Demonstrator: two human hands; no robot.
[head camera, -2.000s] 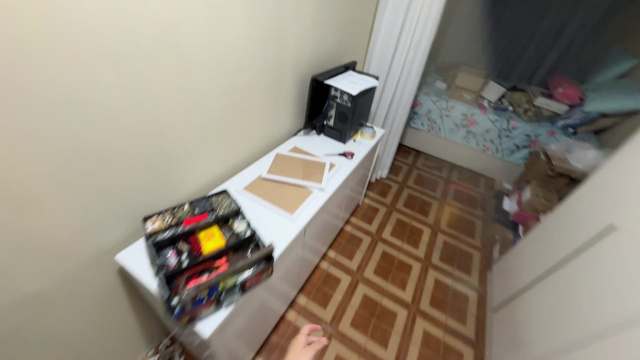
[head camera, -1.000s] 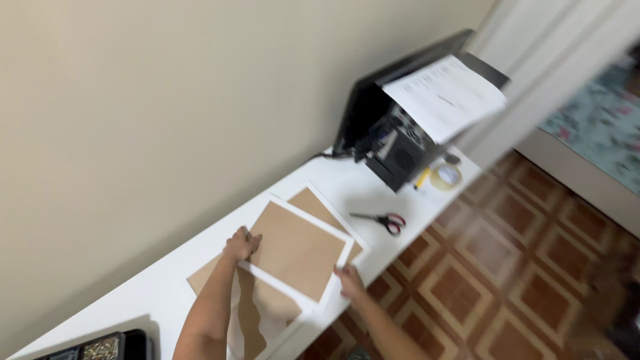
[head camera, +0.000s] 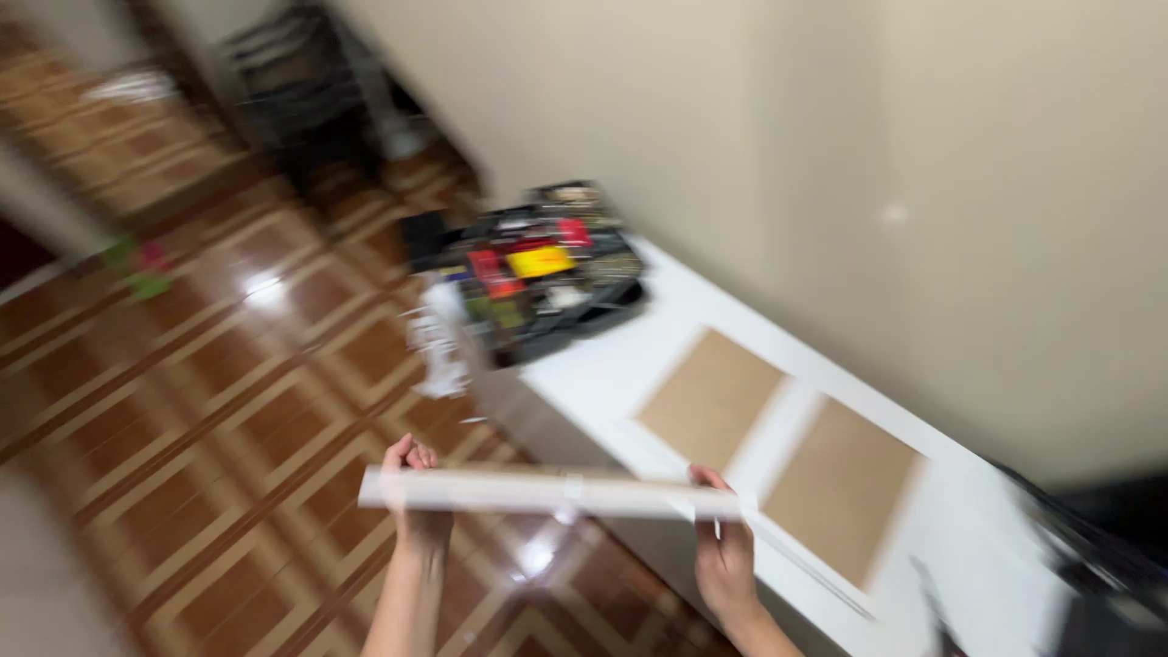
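Observation:
Between my two hands a flat white-edged panel (head camera: 547, 493) is held up nearly edge-on, over the floor and the near edge of the white table (head camera: 584, 365). My left hand (head camera: 415, 493) grips its left end, and my right hand (head camera: 721, 538) grips its right end, fingers over the top edge. The image is blurred, so its face is barely visible. Two brown boards lie on the table beyond my right hand: one board (head camera: 716, 392) nearer the toolbox, the other board (head camera: 844, 493) farther right. Scissors (head camera: 935, 602) lie at the lower right.
An open black toolbox (head camera: 547, 274) full of tools and small parts stands at the table's far end. A black device (head camera: 1113, 566) is at the right edge. Dark stacked chairs (head camera: 301, 100) stand beyond the tiled floor (head camera: 274, 411). A wall runs along the table's back.
The white-edged panel, lying among the boards with both hands on it a second ago, is now lifted off the table. The view has swung strongly toward the toolbox end.

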